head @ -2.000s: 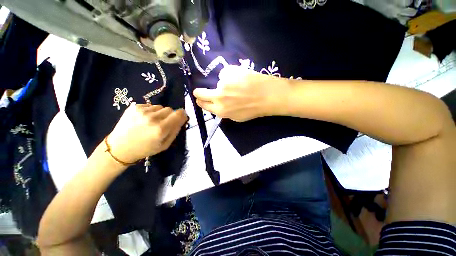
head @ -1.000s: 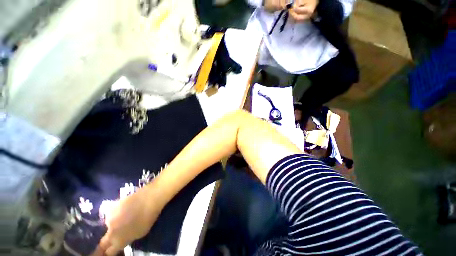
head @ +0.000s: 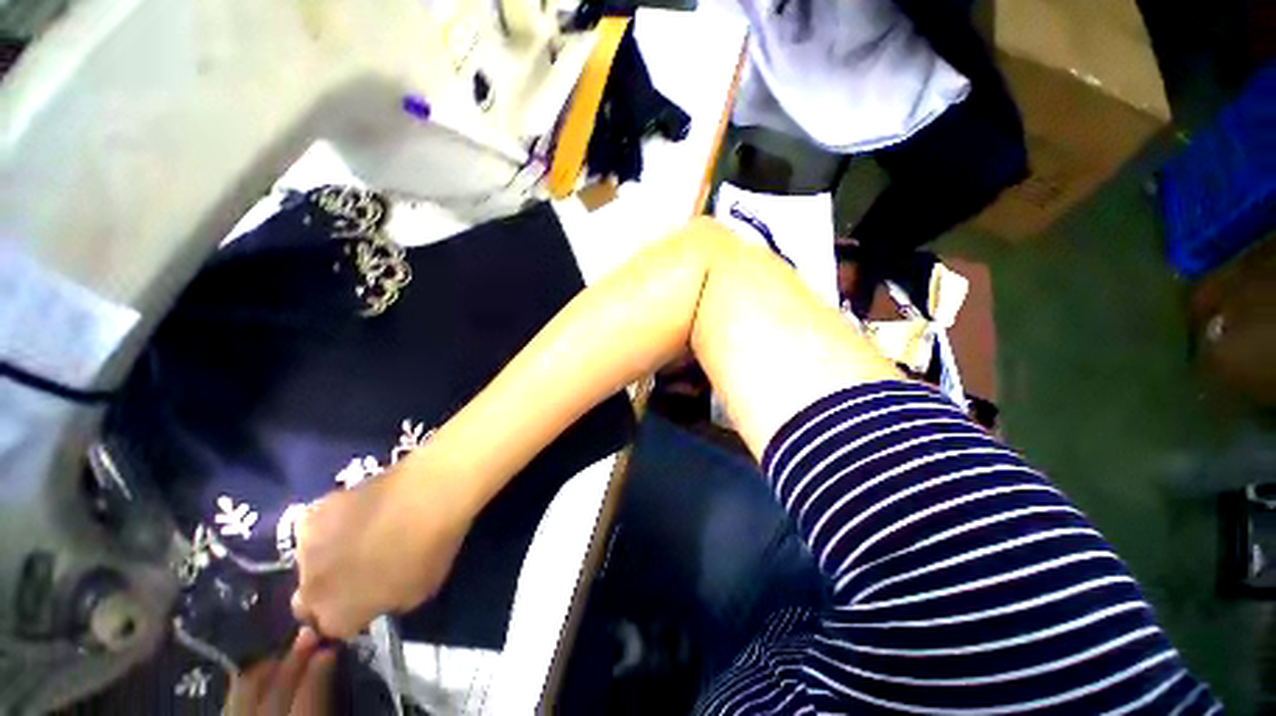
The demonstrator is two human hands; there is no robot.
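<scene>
The black garment panel (head: 378, 378) with pale embroidery lies on the machine table and reaches under the machine head. My right hand (head: 378, 560) rests over its lower part with fingers curled down; what they hold is hidden. A slim silvery blade-like thing (head: 386, 666) shows just below that hand. My left hand (head: 287, 685) is cut off by the bottom edge; only its fingers show, close to my right fingertips. The off-white sewing machine (head: 266, 84) fills the upper left, with a beige knob (head: 112, 618) at the lower left. The needle cannot be made out.
An orange-yellow strip (head: 585, 112) and black cloth (head: 633, 119) lie at the table's far right part. Beyond the table edge are a seated person (head: 854, 70), white paper (head: 791, 231), scraps (head: 931, 329), a cardboard box (head: 1078, 112) and a blue crate (head: 1224, 182).
The view has swung right since two seconds ago, bringing in the floor and the other person. Since one second ago it has shifted slightly, and my left fingers have come into view.
</scene>
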